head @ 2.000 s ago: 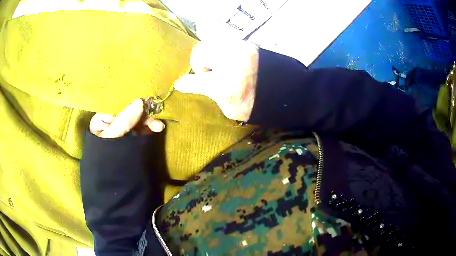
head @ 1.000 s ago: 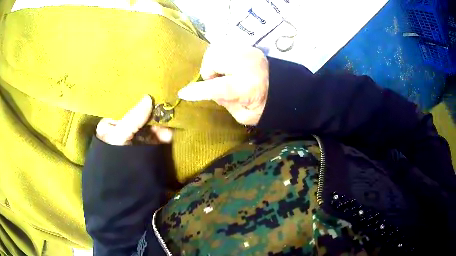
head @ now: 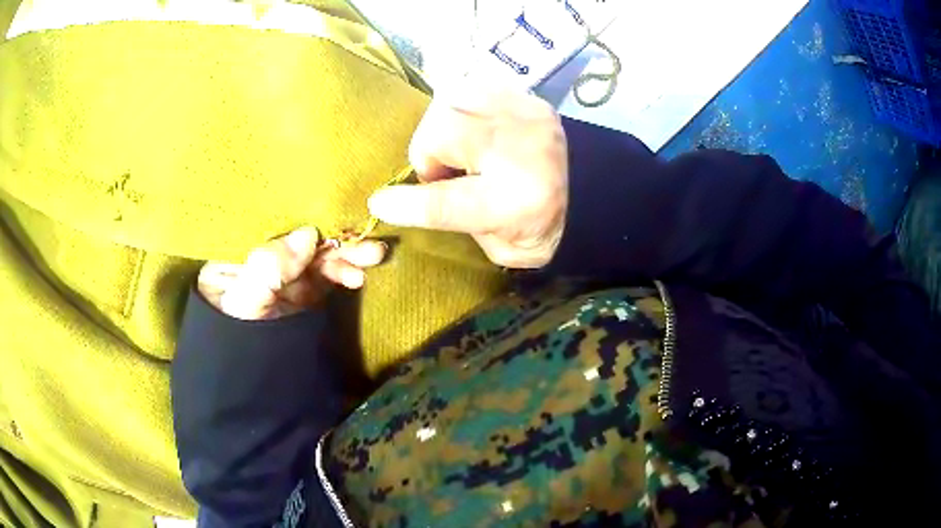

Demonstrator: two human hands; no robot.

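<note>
The mustard-yellow coat [head: 227, 134] lies spread in front of me and to the left. My left hand [head: 294, 273] pinches the coat's edge, with the fingertips around a small button that is mostly hidden. Yellow thread [head: 369, 225] runs from the button spot to my right hand. My right hand [head: 485, 180] is just right of the left hand, thumb and fingers closed on the thread. No needle can be made out.
A white sheet with dark printed marks [head: 676, 62] lies beyond the coat, with a curled cord [head: 596, 88] on it. A blue surface [head: 795, 124] and a blue plastic basket [head: 887, 62] are at the upper right. A camouflage garment [head: 516, 402] covers my lap.
Both hands have shifted slightly right. The dark button, visible at my left fingers a second ago, is now mostly covered by them. The curled cord has come into view on the sheet.
</note>
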